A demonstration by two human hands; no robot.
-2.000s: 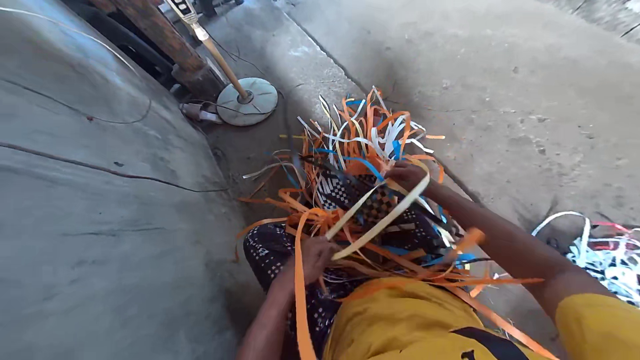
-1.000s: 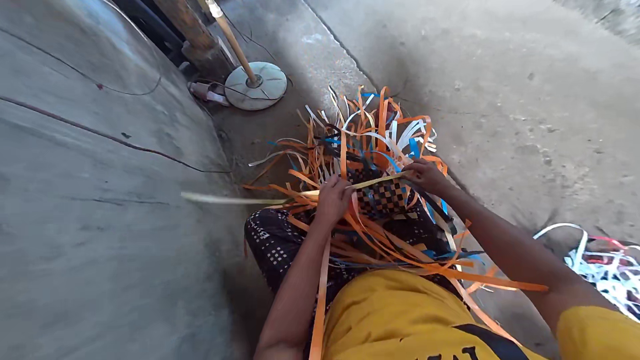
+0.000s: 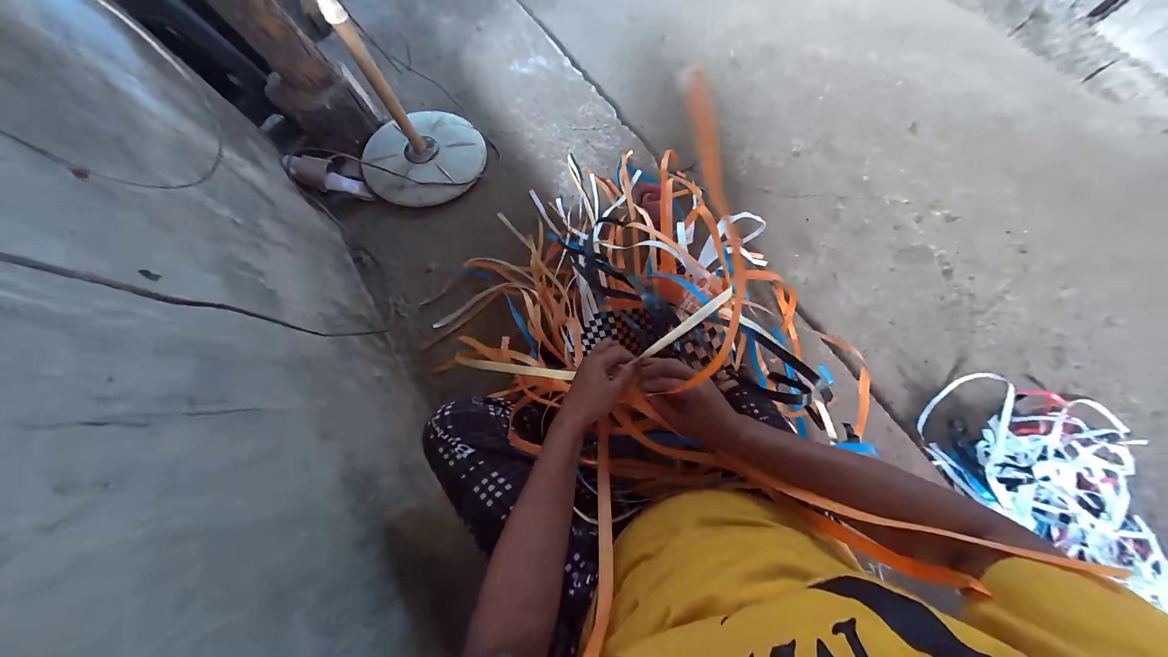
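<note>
A checkered weave (image 3: 616,327) of plastic straps lies over my lap, with loose orange, white, blue and black strap ends sticking out around it. My left hand (image 3: 602,376) pinches straps at the near edge of the weave, a cream strap (image 3: 516,368) reaching out to its left. Right beside it, my right hand (image 3: 684,394) has its fingers closed on straps, among them an orange strap (image 3: 737,301) that loops up and away, its far end blurred. Another cream strap piece (image 3: 684,326) slants up from between the hands. The exact grip of the fingertips is partly hidden.
A round stand base (image 3: 456,164) with a pole stands on the floor at upper left, near a wooden post (image 3: 306,78). A concrete wall (image 3: 182,411) rises at the left. A pile of white straps (image 3: 1049,465) lies on the floor at right.
My hands were apart one second ago with a cream strap between them; now they are together. An orange strap now loops up above my right hand.
</note>
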